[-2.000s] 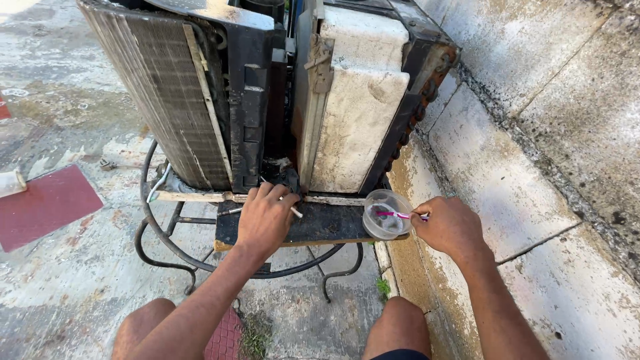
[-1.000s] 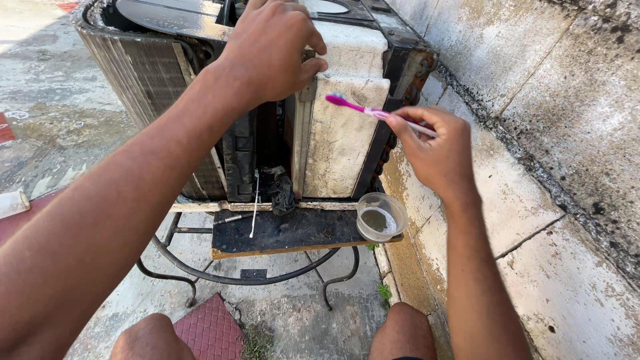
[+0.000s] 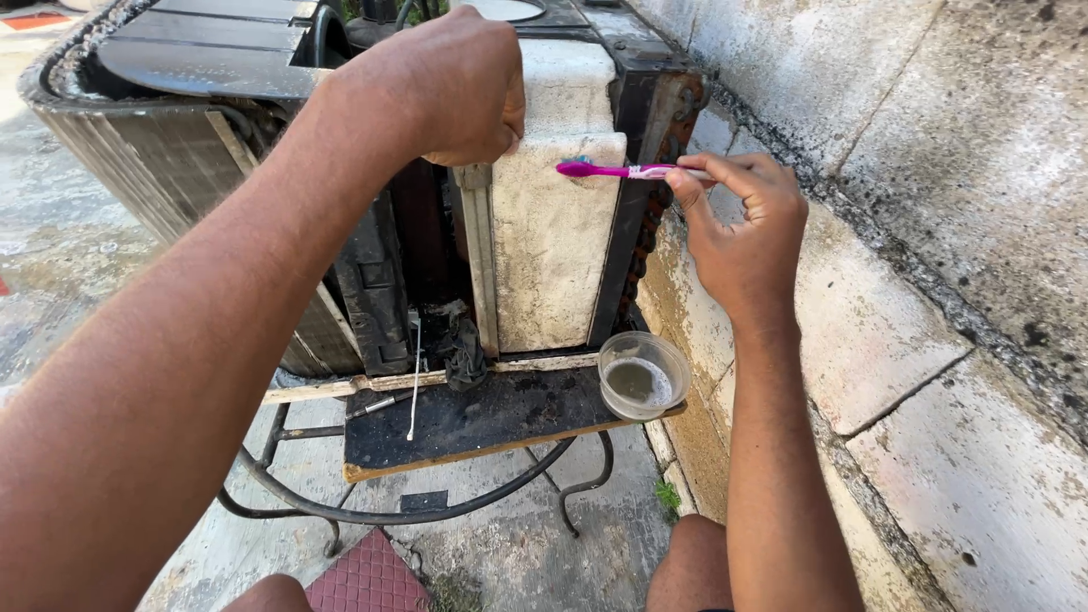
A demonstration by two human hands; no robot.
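Observation:
My right hand [image 3: 744, 212] pinches the handle of a magenta and white toothbrush [image 3: 608, 171], its bristles turned up in front of the stained white foam panel [image 3: 557, 246] of an opened air conditioner unit. My left hand [image 3: 459, 93] is raised over the top front of the unit, fingers curled; whether it holds anything is hidden. Below, a clear plastic cup [image 3: 644, 374] of cloudy, foamy liquid stands at the right end of a black board [image 3: 501, 416]. A thin white rod [image 3: 416, 378] leans beside a crumpled black rag [image 3: 466, 353] at the unit's base.
The finned coil [image 3: 136, 170] forms the unit's left side. A metal-handled tool [image 3: 382, 403] lies on the board. Under it is a round metal stand [image 3: 408, 517]. A weathered wall [image 3: 918, 314] rises close on the right. A red tile [image 3: 370, 578] lies on the concrete floor.
My left hand has risen from the unit's base to its top. My right hand has lifted the toothbrush out of the cup and up before the white panel.

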